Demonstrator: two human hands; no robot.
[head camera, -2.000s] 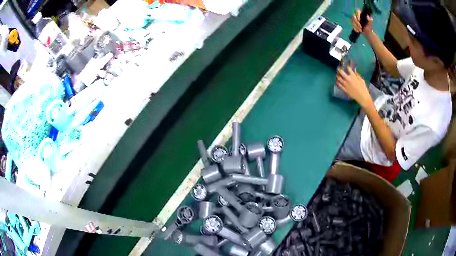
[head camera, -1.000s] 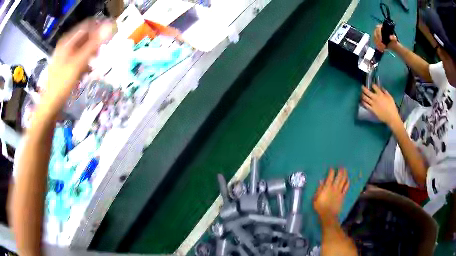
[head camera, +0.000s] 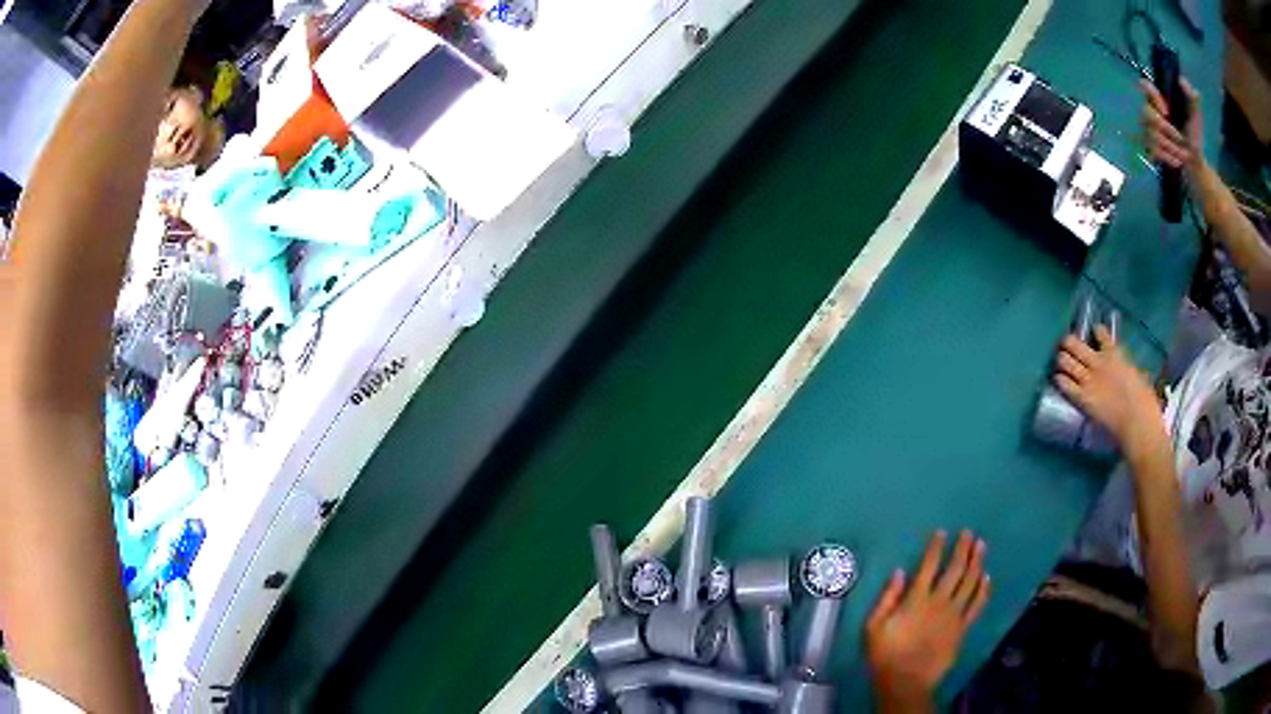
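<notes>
My right hand (head camera: 931, 614) lies palm down on the green bench (head camera: 850, 460), fingers spread and empty, right of the pile of grey housings. My left forearm rises along the left edge; the left hand is cut off by the top edge. The grey housings (head camera: 686, 631) lie heaped at bottom centre, with round heads, spoked grilles and straight handles pointing various ways. A gap separates my right hand from the nearest housing. The lower part of the pile is cut off by the frame.
A coworker at right holds a black screwdriver (head camera: 1168, 133) in one hand and rests the other on grey housings (head camera: 1066, 419). A black-and-white device (head camera: 1031, 161) stands beside them. A white-edged table (head camera: 376, 398) at left carries turquoise and white parts.
The view has shifted, so the pile sits lower. My right hand has come onto the bench since the oldest frame. My left hand, raised in view one second ago, has left past the top edge.
</notes>
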